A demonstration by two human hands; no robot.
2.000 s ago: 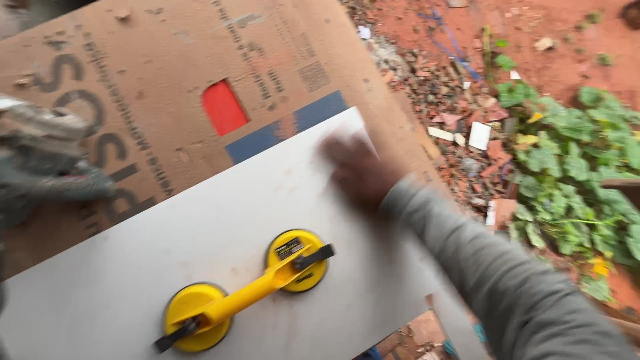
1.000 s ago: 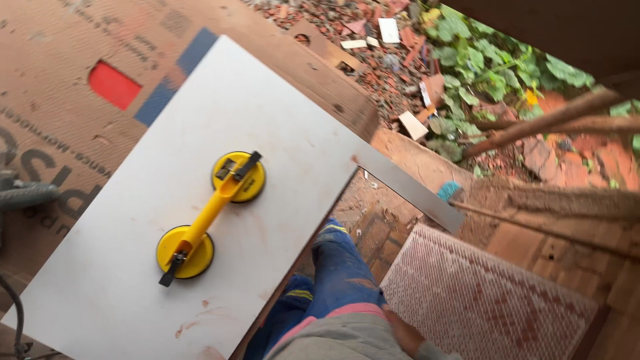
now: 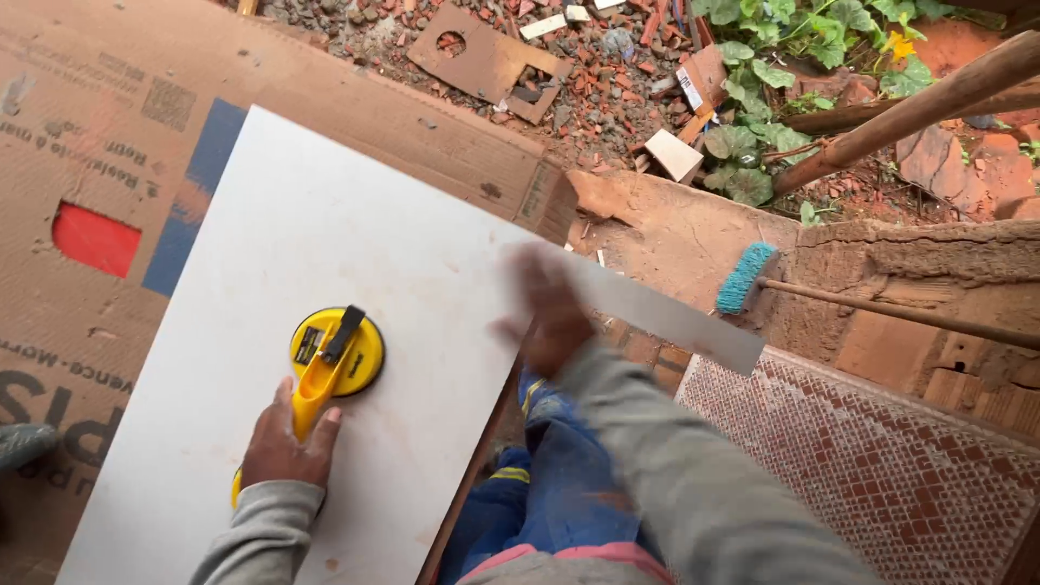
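Note:
A large white tile (image 3: 390, 284), cut to an L shape with a narrow strip reaching right, lies on printed cardboard (image 3: 73, 162). A yellow double suction-cup lifter (image 3: 337, 351) stands on its face. My left hand (image 3: 288, 447) is closed around the lifter's handle and hides much of the lower cup. My right hand (image 3: 548, 313), blurred, is at the inner corner where the strip meets the wide part. Its fingers are spread over the tile, nothing is seen in it, and whether it touches the surface cannot be told.
A broom (image 3: 743, 278) with teal bristles lies on the ledge to the right. Below it a tile with a ridged back (image 3: 861, 463) leans or lies flat. Brick rubble (image 3: 601, 106), a wooden pole (image 3: 910, 114) and plants are beyond. A grey tool end (image 3: 24, 445) shows at the left edge.
My left hand, unseen in the earlier frames, now grips the lifter. My right hand has come up from low beside my body to the tile's inner corner. The view has shifted.

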